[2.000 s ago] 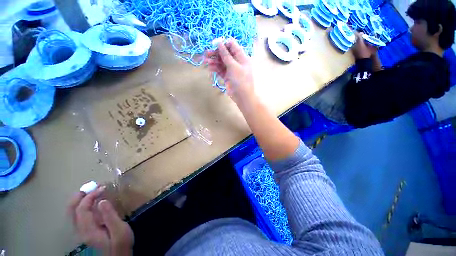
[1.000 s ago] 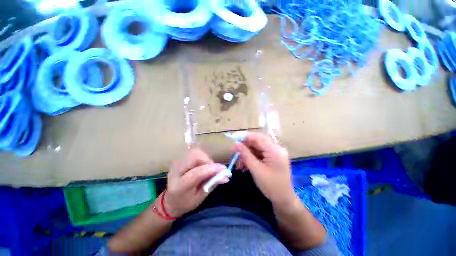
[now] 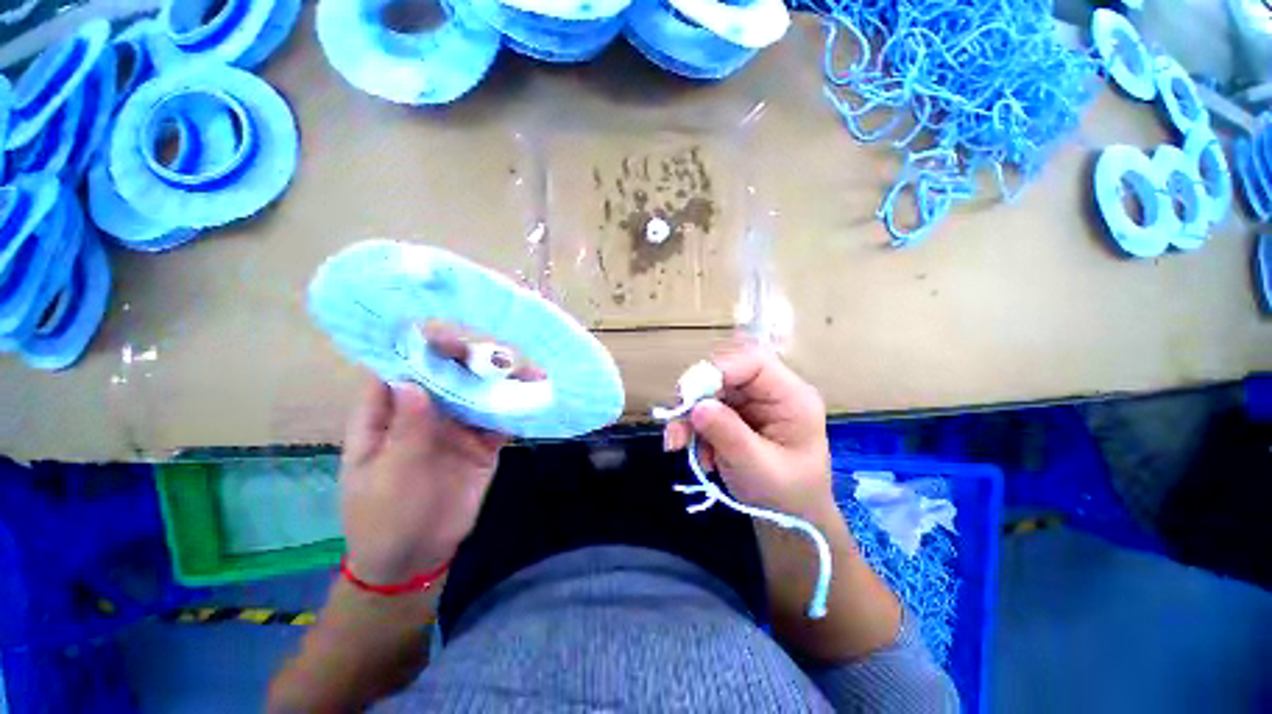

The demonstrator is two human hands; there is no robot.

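My left hand (image 3: 412, 481) holds a light-blue wrapped ring (image 3: 544, 342) tilted above the table's front edge. Its fingers reach behind the ring, and a white fingertip piece (image 3: 491, 361) shows through the central hole. My right hand (image 3: 765, 433) is to the right of the ring, not touching it. It pinches a light-blue cord (image 3: 781, 518) between thumb and fingers, and the cord hangs down with a small side knot. A white piece (image 3: 698, 382) is at the right fingertips.
A cardboard pad (image 3: 628, 286) with dark spots lies ahead under clear film. Ring stacks (image 3: 202, 147) stand left and far. A cord pile (image 3: 963, 84) and set-down rings (image 3: 1127, 200) are right. A green crate (image 3: 195, 523) and blue crate (image 3: 988, 558) are below the table.
My left hand has taken hold of a ring and moved left, apart from my right hand. My right hand now shows a cord hanging from its fingers. The view has shifted slightly.
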